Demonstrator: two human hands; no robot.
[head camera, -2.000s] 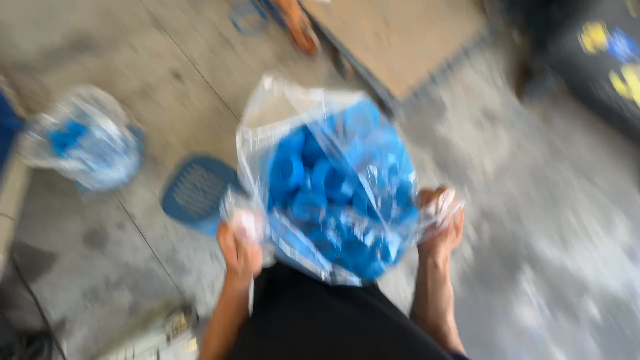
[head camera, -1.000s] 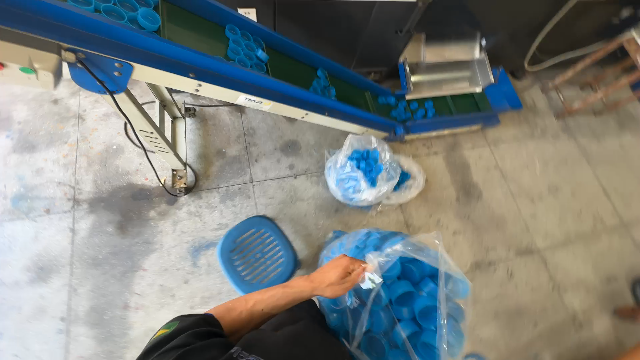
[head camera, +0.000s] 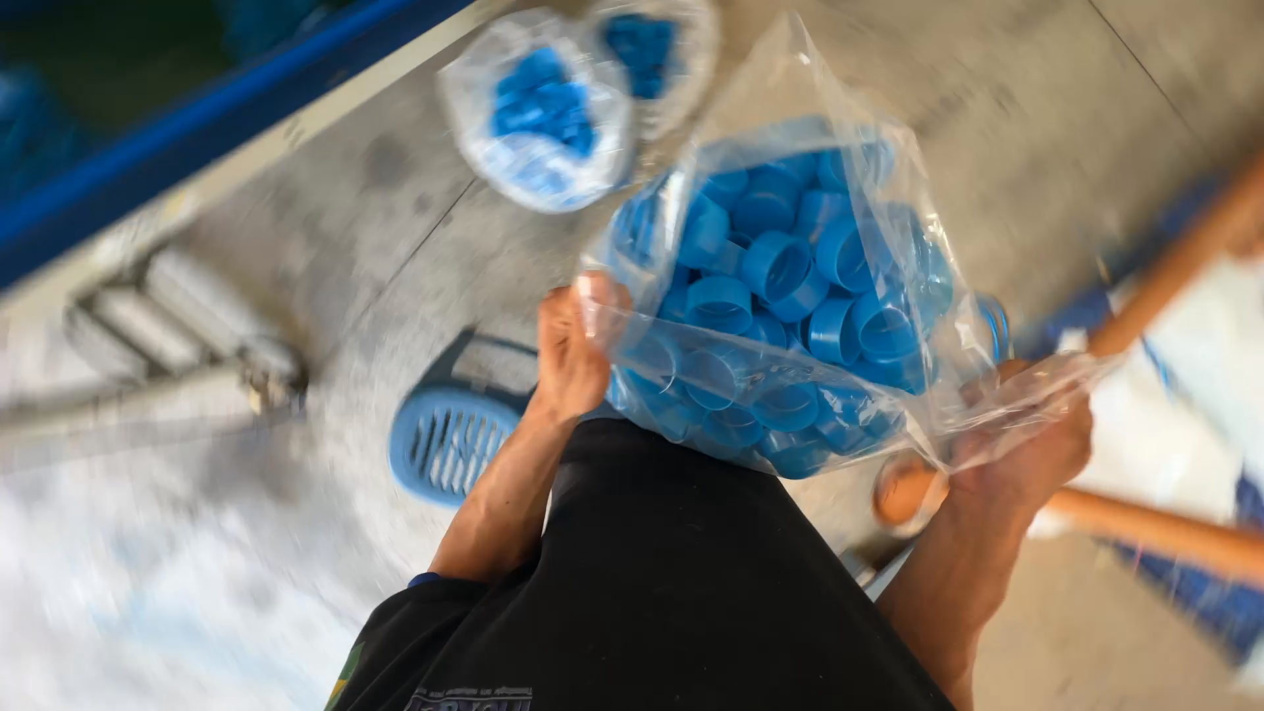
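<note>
A clear plastic bag (head camera: 879, 188) full of blue plastic caps (head camera: 775, 267) hangs open in front of my body. My left hand (head camera: 578, 341) grips its rim on the left side. On the right, my right hand (head camera: 1032, 439) clutches a gathered part of the same bag's edge. The caps lie loose inside, several with their hollow side showing. The bag's underside is hidden.
Two more clear bags with blue pieces, one nearer (head camera: 543, 109) and one behind it (head camera: 642, 54), stand on the concrete floor. A blue plastic stool (head camera: 454, 444) is at my left. A blue-edged conveyor (head camera: 227, 128) crosses the upper left. Orange poles (head camera: 1165, 528) lie at the right.
The view has turned a lot. One second ago only one hand showed at the bag; now both hold its rim, and the bag's mouth is spread wider.
</note>
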